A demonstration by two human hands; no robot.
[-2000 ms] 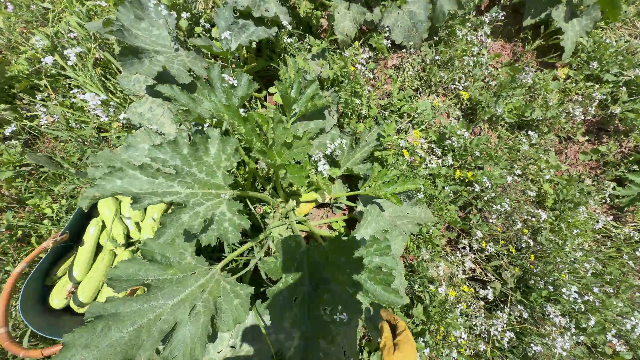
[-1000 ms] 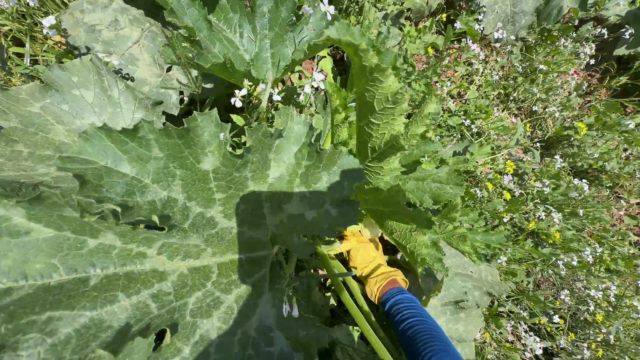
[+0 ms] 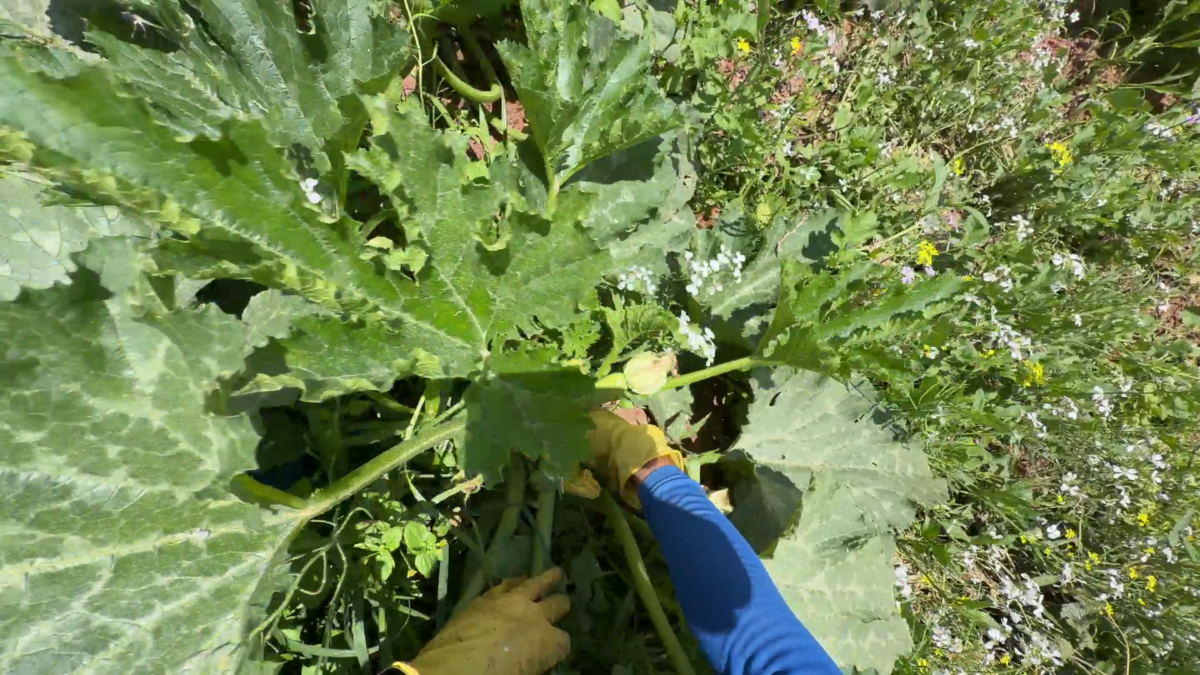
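Observation:
A squash plant with broad, lobed leaves [image 3: 459, 291] and thick pale stems [image 3: 384, 464] fills the left and middle. Wearing a yellow glove, my right hand [image 3: 626, 452] reaches in among the stems at the plant's base, below a pale closed blossom [image 3: 649, 372]; a leaf covers its fingertips, so its grip is hidden. Lower left of it, my left hand [image 3: 506, 630], also gloved in yellow, lies low beside the stems with its fingers partly spread and nothing visible in them. A blue sleeve [image 3: 727, 572] covers my right forearm.
Weeds with small white and yellow flowers [image 3: 1031, 375] grow thickly along the right side. A large mottled leaf [image 3: 844, 497] lies right of the sleeve. Thin curling tendrils [image 3: 323, 562] and small weeds stand between the stems at lower left. Reddish soil shows in small gaps.
My left hand has come into view at the bottom. My right hand, in view a second ago beside the stems, is now partly under a leaf. The view has shifted; the container of squash is out of sight.

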